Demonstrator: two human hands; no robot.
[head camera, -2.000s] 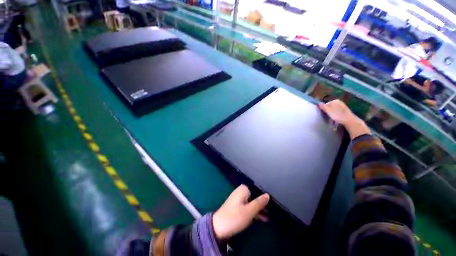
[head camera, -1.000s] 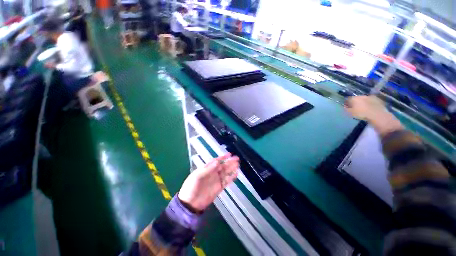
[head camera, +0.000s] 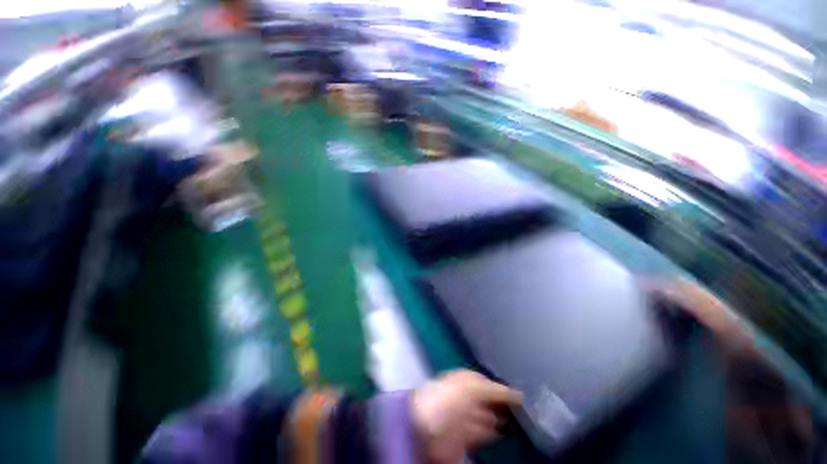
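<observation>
A grey laptop (head camera: 553, 317) with a small white label at its near left corner lies on a black mat (head camera: 626, 399). My left hand (head camera: 462, 412) is at the near left edge, fingers on or against the corner beside the label. My right hand (head camera: 703, 308) is at the right edge, strongly blurred; its fingers blend with the dark mat edge, so its hold cannot be told. Another grey laptop (head camera: 453, 192) on a black mat lies just beyond.
The green bench (head camera: 385, 227) runs away from me. A rail line with blurred shelving is on the right. Left are green floor with a yellow-black tape line (head camera: 288, 290), a stool (head camera: 218, 186) and a blurred person in white (head camera: 163, 113).
The view has moved along the bench to the labelled laptop. My left hand has gone from open in the air to this laptop's corner. My right hand has moved from the nearer laptop to its right edge.
</observation>
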